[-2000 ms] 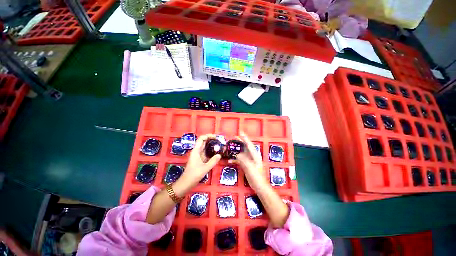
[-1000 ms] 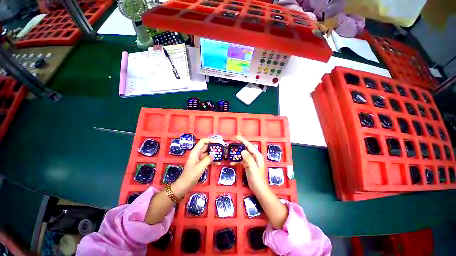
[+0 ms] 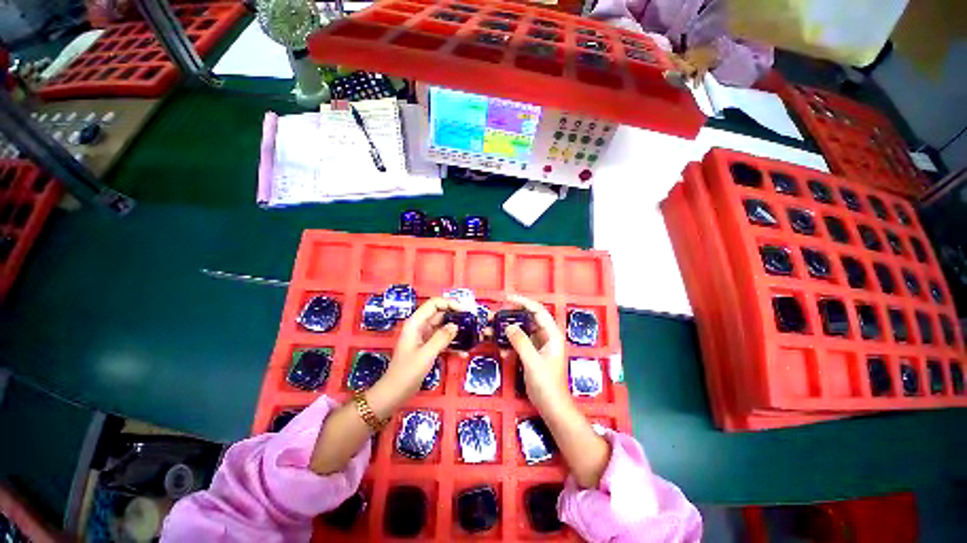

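Observation:
My left hand [image 3: 420, 348] holds a dark watch head [image 3: 463, 330] between thumb and fingers. My right hand [image 3: 540, 351] holds a second dark watch head [image 3: 512, 322] beside it, with a small gap between the two. Both are above the red compartment tray [image 3: 445, 246]. The tray's top row has bare pockets; lower rows hold glossy watch units [image 3: 478, 436]. One unit [image 3: 399, 300] overlaps its neighbour near the tray's upper left. Several small lit watches [image 3: 444, 226] stand in a row on the green mat behind the tray.
A tray stack [image 3: 751, 350] stands at right. A white instrument [image 3: 573, 149] carries a tilted red tray [image 3: 509, 76]. A notebook [image 3: 318, 159] with a pen [image 3: 367, 137], a green fan [image 3: 286, 19] and a white card [image 3: 529, 203] lie behind. A person in pink sleeves [image 3: 732, 55] is opposite.
The two held watch heads have moved slightly apart and tilted. Their faces showed lit coloured icons a second ago and now look mostly dark. Both hands keep their hold.

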